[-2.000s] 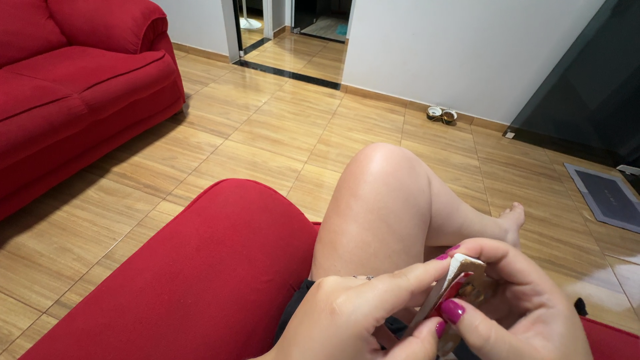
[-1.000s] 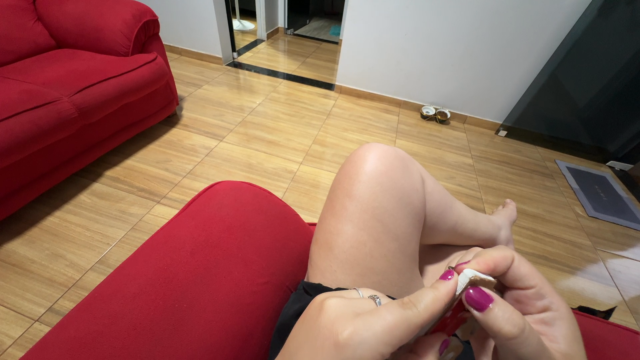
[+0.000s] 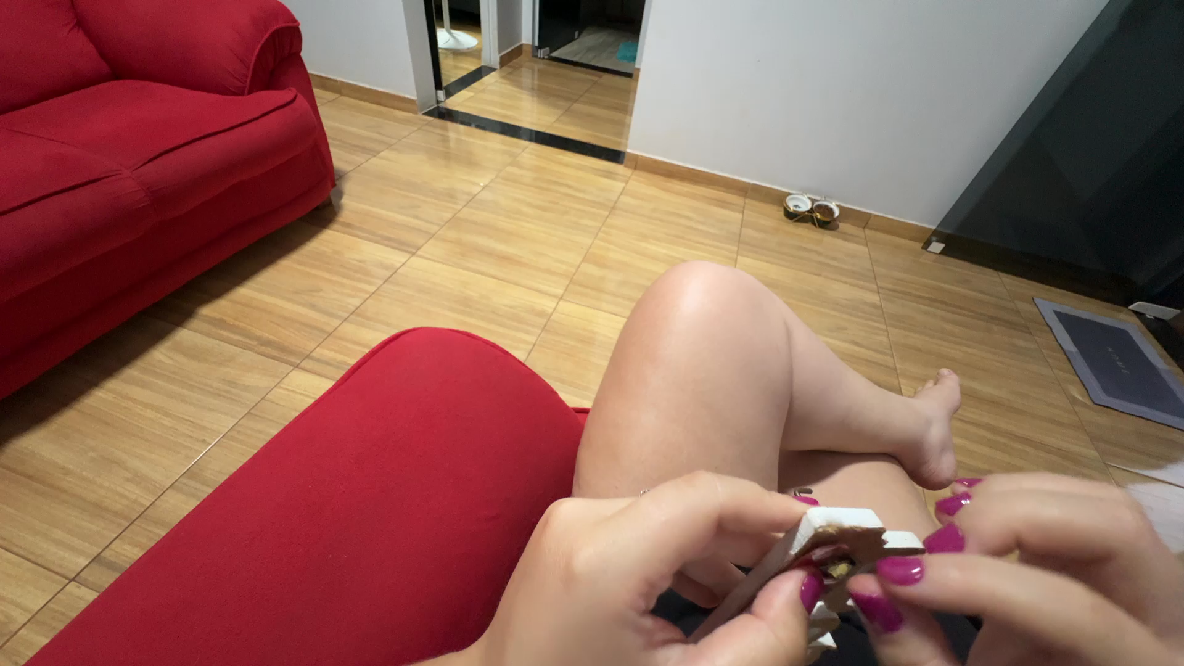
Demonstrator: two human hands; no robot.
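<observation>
Low in the head view, my left hand (image 3: 647,573) grips a small flat piece with white edges and a brown, partly red face (image 3: 860,538) between thumb and fingers. The piece is tilted, and its exact kind cannot be told. At its right edge is my right hand (image 3: 1036,573), thumb and forefinger close together against it, the other fingers curled above. Whether these fingertips pinch anything is hidden. A small yellowish bit shows between the hands on the piece. Both hands have glossy magenta nails.
My bent bare leg (image 3: 703,370) rises behind the hands, beside a red sofa armrest (image 3: 398,481). Another red sofa (image 3: 166,185) stands at the left. Two pet bowls (image 3: 811,211) sit by the wall, and a grey mat (image 3: 1115,361) lies on the tiled floor at the right.
Both hands were close together around the piece; my right hand has now shifted right and its fingers are more spread. More of the piece shows.
</observation>
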